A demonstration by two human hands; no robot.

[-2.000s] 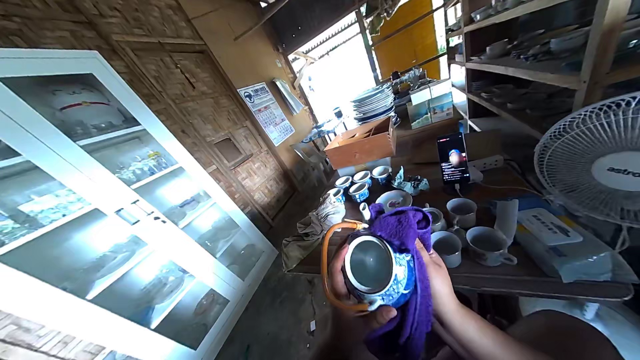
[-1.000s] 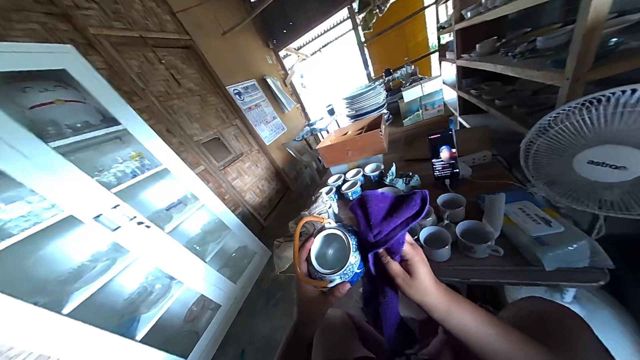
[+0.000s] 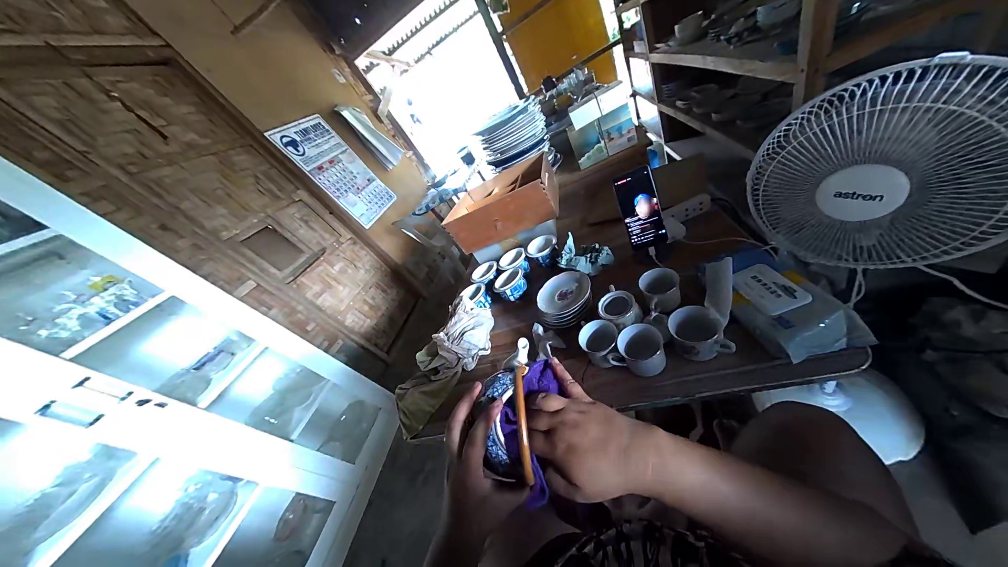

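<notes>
My left hand [image 3: 476,465] holds a blue-and-white ceramic teapot [image 3: 498,429] from its left side, tipped sideways, its spout pointing away and its orange-brown handle [image 3: 523,429] arching across it. My right hand [image 3: 587,441] grips a purple cloth [image 3: 542,379] and presses it at the teapot's opening; the fingertips are partly hidden. Just beyond stand several pale mugs [image 3: 642,349], a stack of saucers [image 3: 565,293] and several small blue-and-white cups [image 3: 510,283]. A crumpled light cloth [image 3: 461,335] lies on the table's left edge.
On the table [image 3: 606,386] are a lit phone [image 3: 639,211], a power strip [image 3: 687,209], a plastic-wrapped pack [image 3: 787,307] and an orange-brown box [image 3: 504,213]. A white fan [image 3: 862,193] stands at right, a glass-fronted cabinet [image 3: 181,409] at left. Plates [image 3: 512,134] are stacked behind the box.
The teapot has turned from mouth toward the view to sideways. My right hand has brought the purple cloth from beside the teapot to its opening.
</notes>
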